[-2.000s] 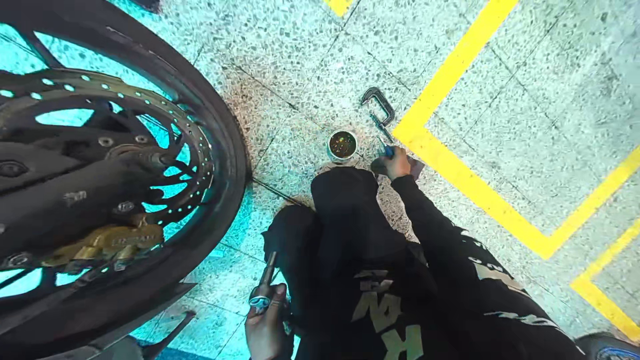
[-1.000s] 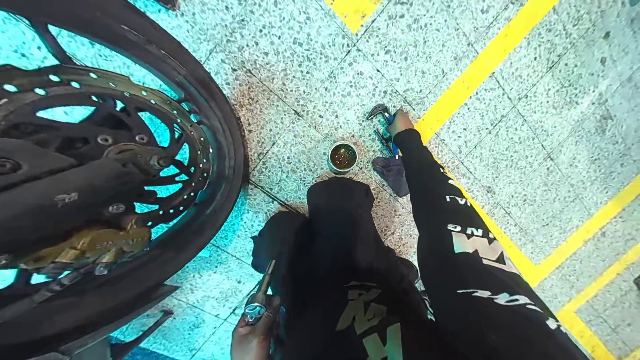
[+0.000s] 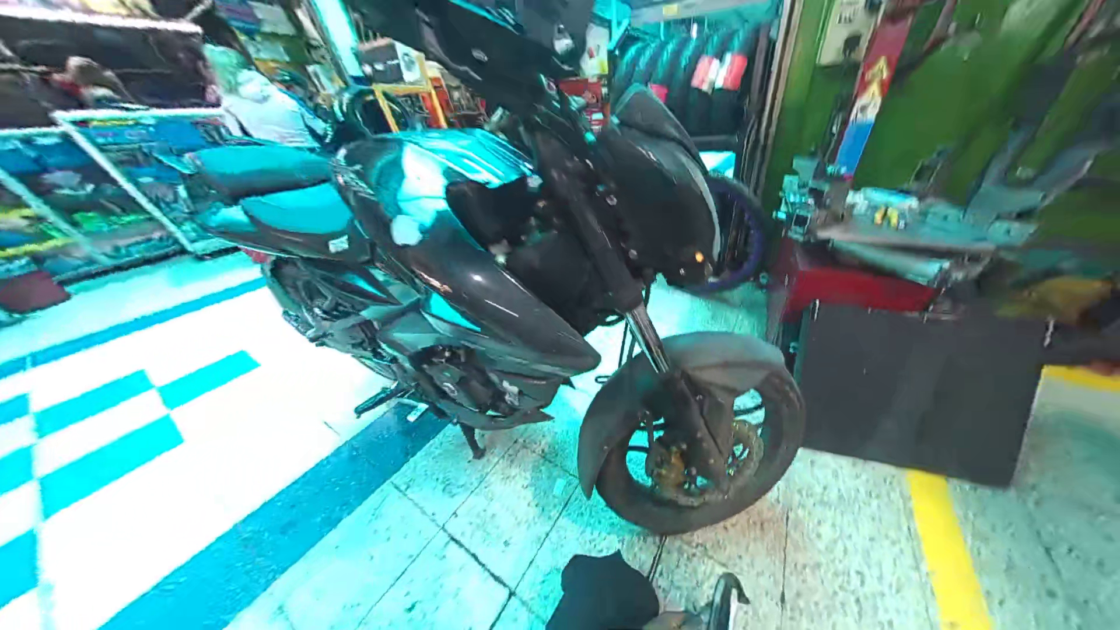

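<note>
A motorcycle (image 3: 472,262) stands on the floor, with its front wheel (image 3: 700,437), gold brake caliper (image 3: 672,471) and brake disc towards me. Below the wheel, at the bottom edge, shows the curved frame of a C-clamp (image 3: 724,599). A sliver of what looks like a hand lies just left of the clamp, cut off by the edge. Which of my hands it is, and whether its fingers grip the clamp, cannot be told. My dark-clothed knee (image 3: 604,591) is to its left.
A dark panel (image 3: 910,394) and a red cabinet (image 3: 849,289) with tools on top stand right of the wheel. Tyres (image 3: 682,83) hang behind. A glass display case (image 3: 131,184) and a person in a light top (image 3: 262,105) are at the back left.
The view has swung up from the floor to the whole motorcycle. Earlier, my right hand reached to the C-clamp on the floor and my left held a tool; the cup beside them is out of view.
</note>
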